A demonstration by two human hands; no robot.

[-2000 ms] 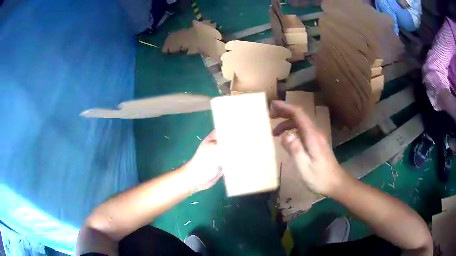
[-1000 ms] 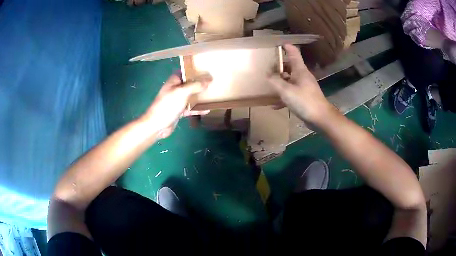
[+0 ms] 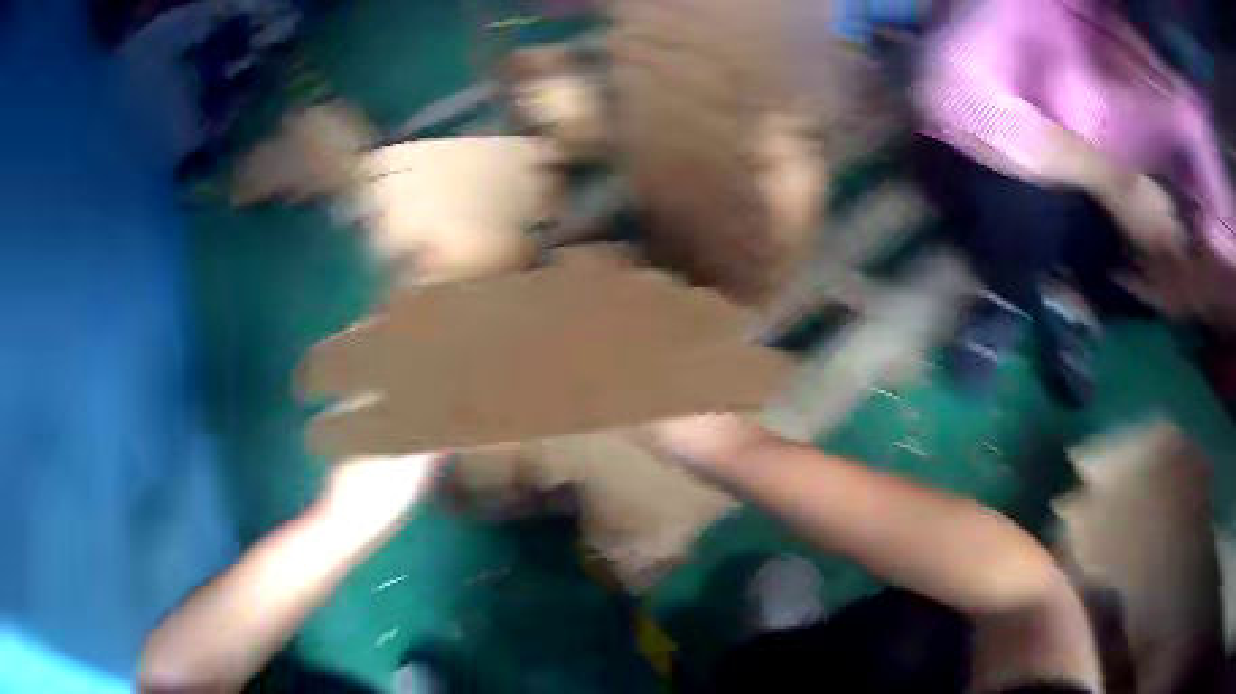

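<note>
A brown cardboard piece with a broad lid panel (image 3: 542, 355) and rounded ears is held in the air in front of me, its face towards me. My left hand (image 3: 386, 485) is at its lower left edge, and my right hand (image 3: 698, 441) is at its lower right edge. The fingers of both hands are mostly hidden behind the panel. The box part under the panel is hidden. The view is blurred.
A part-folded blank (image 3: 461, 197) lies beyond, with a fanned pile of blanks (image 3: 718, 122) to its right on a wooden pallet (image 3: 881, 346). Blue plastic (image 3: 95, 353) is at left. A person in a pink sleeve (image 3: 1017, 82) is at right. More cardboard (image 3: 1145, 515) stands lower right.
The lid panel has swung from edge-on to facing me and now covers the box walls. The held piece is lower and further left. The view has shifted, bringing the person further in.
</note>
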